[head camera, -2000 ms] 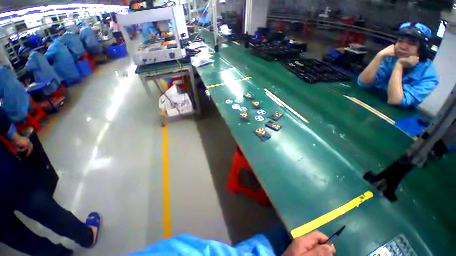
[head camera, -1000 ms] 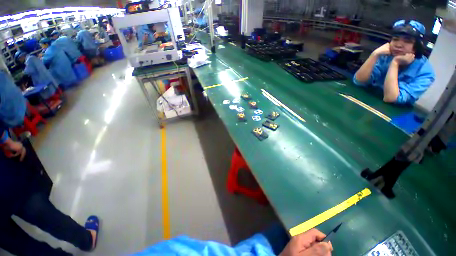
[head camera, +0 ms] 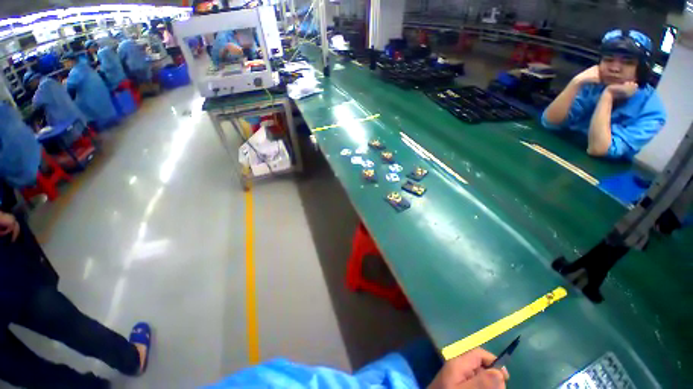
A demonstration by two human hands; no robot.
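My left hand (head camera: 473,371), bare with a light blue sleeve, is at the bottom edge, partly cut off. Its fingers are closed on a thin dark pointed tool (head camera: 507,352), tip pointing up and right, over the green bench near yellow tape (head camera: 505,324). The tool's exact type is unclear. A clear blister tray (head camera: 600,375) lies right of the hand, cut off by the bottom edge. Farther up the bench lie several dark modules with gold centres (head camera: 397,200) and whitish round parts (head camera: 368,163). My right hand is not in view.
A black metal foot (head camera: 585,277) stands on the bench at right. A coworker (head camera: 608,114) leans on the far side. Black trays (head camera: 475,104) lie farther back. A red stool (head camera: 367,266) is under the near edge. Another person stands at left.
The tool has tilted slightly more upright in my left hand. The person at left has shifted a little, their hand now nearer the left edge. The parts on the bench have not visibly moved.
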